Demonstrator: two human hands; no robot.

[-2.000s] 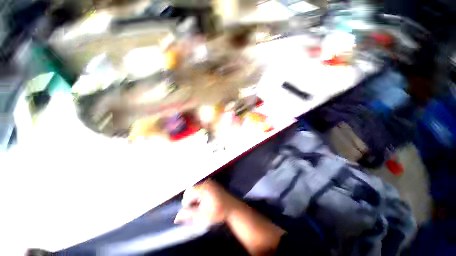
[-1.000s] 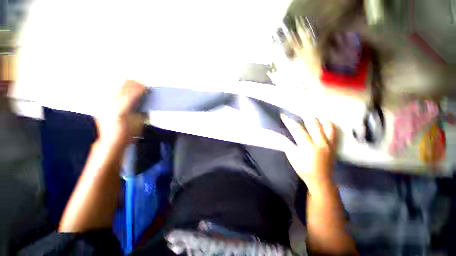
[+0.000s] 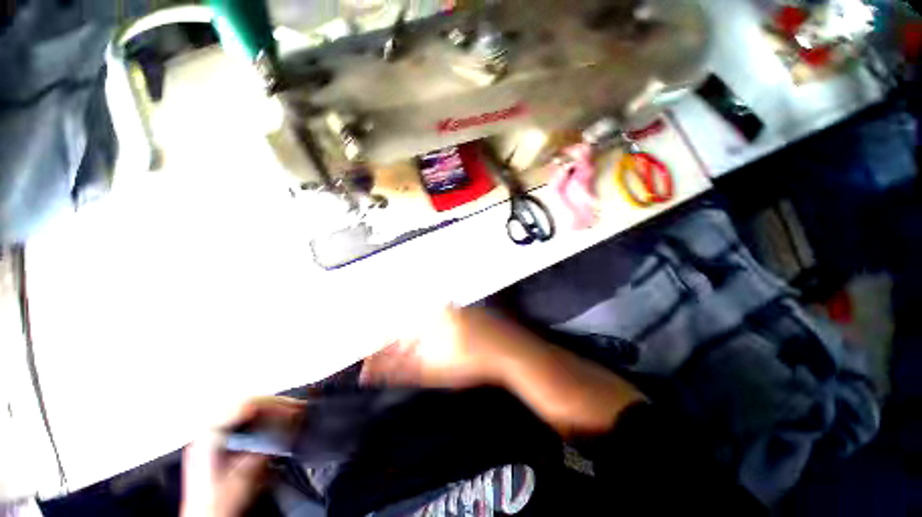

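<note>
A small dark piece, apparently cloth (image 3: 329, 422), is blurred between my hands at the front edge of the white table (image 3: 152, 353). My left hand (image 3: 241, 449) is at the bottom left, cut off by the lower edge, with its fingers closed on the left end of the piece. My right hand (image 3: 430, 353) lies above the right end, at the table edge. It is overexposed, and its grip cannot be made out. A beige sewing machine (image 3: 566, 86) with red lettering stands behind.
Black-handled scissors (image 3: 530, 219), a pink cloth (image 3: 578, 187), orange-yellow looped scissors (image 3: 645, 179) and a red item (image 3: 460, 177) lie by the machine. A black slab (image 3: 728, 107) lies further right. Blue-grey and dark cloth (image 3: 667, 293) is heaped beyond the table's front edge.
The view has swung right and tilted. The hands, spread apart over a pale grey strip on the table a second ago, are now closer together at the front edge with the dark piece.
</note>
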